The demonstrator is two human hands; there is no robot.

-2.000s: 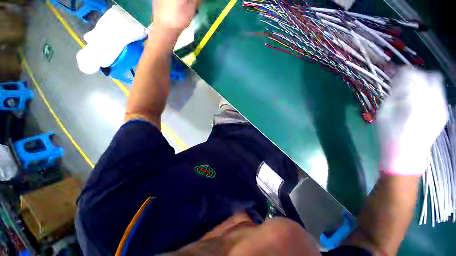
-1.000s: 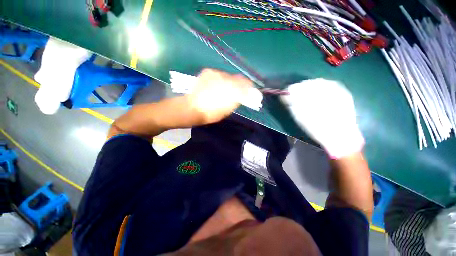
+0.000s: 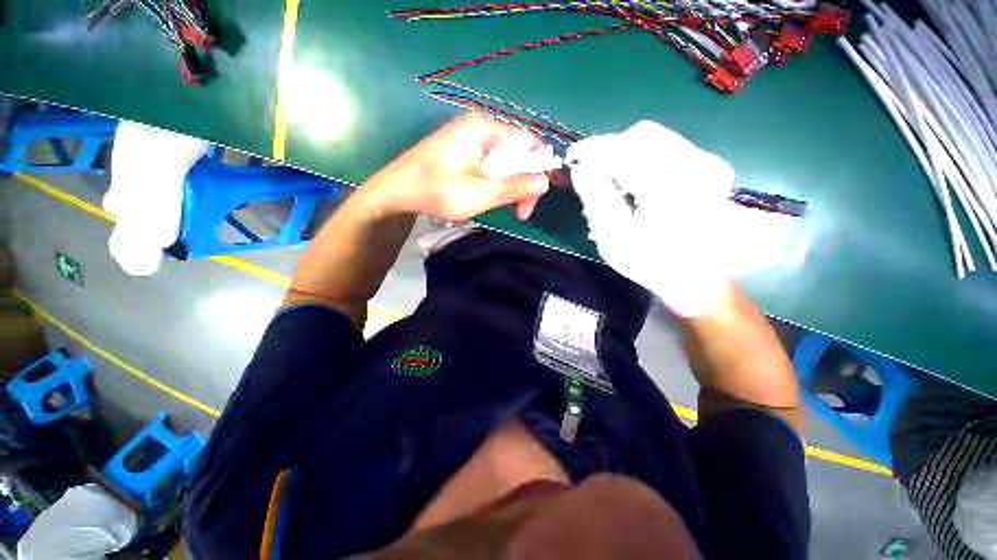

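My left hand (image 3: 465, 170) is bare, with white covering or material at its fingertips. Its fingers are bent and meet the glove's fingertips; whether they pinch a wire or a tube end is unclear. My right hand (image 3: 656, 208), in a white glove, is shut on a wire harness. The harness's dark, reddish end (image 3: 771, 201) sticks out to the right of the glove. Twisted wires (image 3: 497, 106) run up and left from behind the fingers. The harness pile (image 3: 656, 16) lies beyond, with red connector housings (image 3: 727, 77) at its right end.
A loose tube pile (image 3: 918, 120) lies at the right. A second harness group (image 3: 186, 38) lies past the yellow tape (image 3: 284, 82). The bench's near edge runs below my hands. Blue stools (image 3: 246, 208) stand on the floor, and part of a person shows at lower right.
Since two seconds ago my hands have come together over the bench, the right one away from the pile. Since one second ago they have moved slightly up, and white tubes at the left hand no longer stick out.
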